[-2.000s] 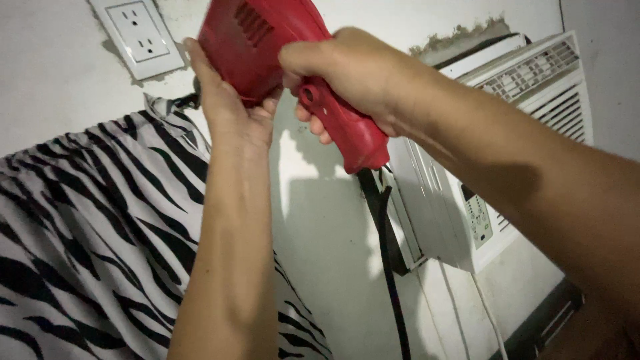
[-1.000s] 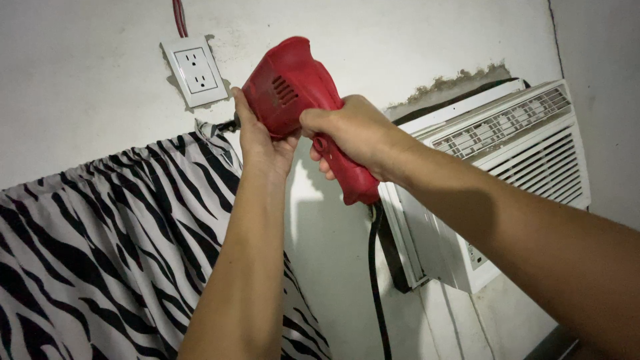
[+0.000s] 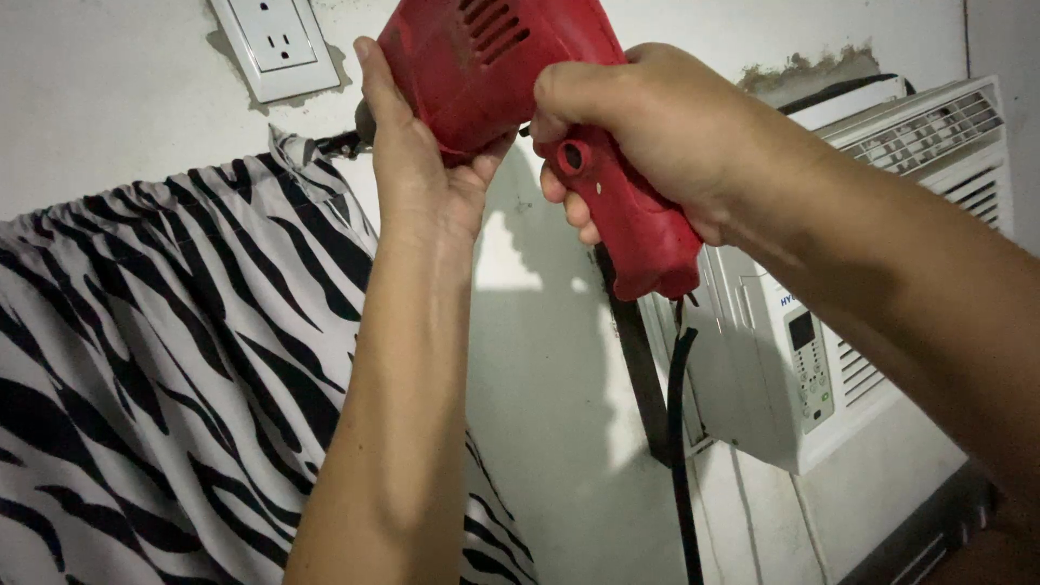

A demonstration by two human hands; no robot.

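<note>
A red corded power drill (image 3: 487, 73) is held up near the wall by both hands. My right hand (image 3: 642, 122) is wrapped around its pistol grip, with the thumb along the back. My left hand (image 3: 422, 154) supports the front of the body from below, its thumb up the side. The dark chuck shows only in part beyond my left hand, near the end of a curtain rod (image 3: 337, 146); whether they touch, I cannot tell. From the bottom of the grip hangs a black cord (image 3: 678, 455), with thin wires showing where it enters. The trigger is hidden by my fingers.
A zebra-striped curtain (image 3: 187, 349) hangs at the left. Above it, a white double outlet (image 3: 276, 45) is set in the wall, with rough mortar around it. To the right, a white window air conditioner (image 3: 780, 366) juts out beside a dark frame strip (image 3: 642, 382).
The view has shifted noticeably, so the drill and outlet sit higher in it than one second ago. Both hands keep their hold on the drill.
</note>
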